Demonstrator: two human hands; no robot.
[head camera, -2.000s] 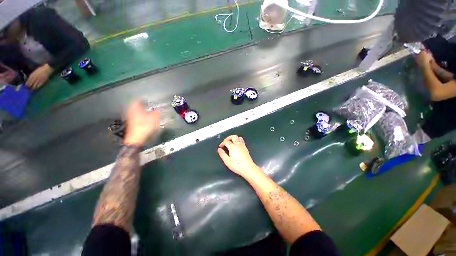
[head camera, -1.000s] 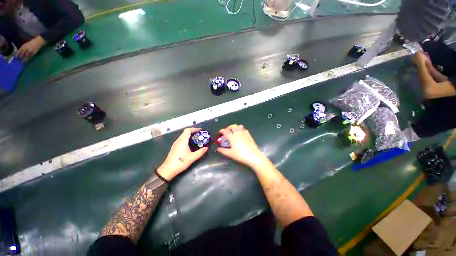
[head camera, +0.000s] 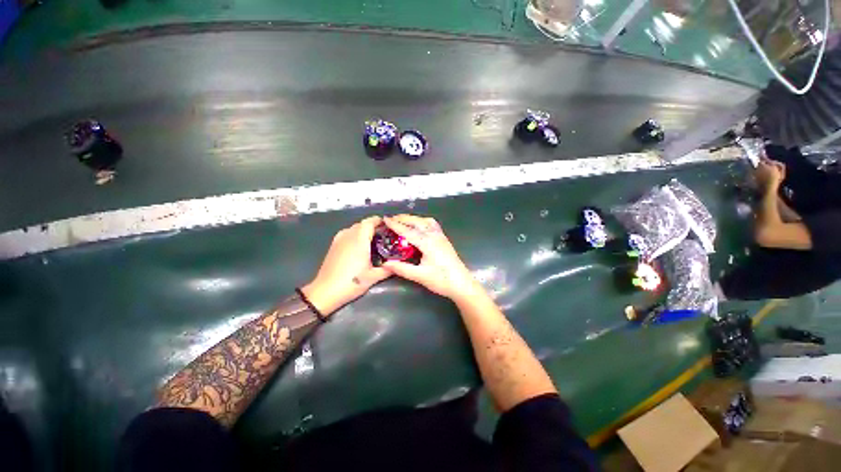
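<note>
My left hand (head camera: 348, 265) and my right hand (head camera: 432, 258) meet over the green bench, just in front of the white edge strip. Together they hold a small round black light unit (head camera: 392, 245) that glows red. My left fingers wrap its left side and my right fingers and thumb close on its right side. Its underside and most of its sides are hidden by the fingers; whether its parts are joined I cannot tell.
Several units lie on the grey conveyor (head camera: 267, 120), one beside a round cover (head camera: 412, 144). Light units (head camera: 592, 230), one glowing, and clear bags (head camera: 662, 221) lie right. Small rings (head camera: 522, 238) lie between. Another person's arm (head camera: 782, 221) is far right; a cardboard box (head camera: 669, 433) lower right.
The black housing and the red-lit part, apart in my two hands a second ago, are now together between both hands. The conveyor units have shifted left in view, and the camera has turned.
</note>
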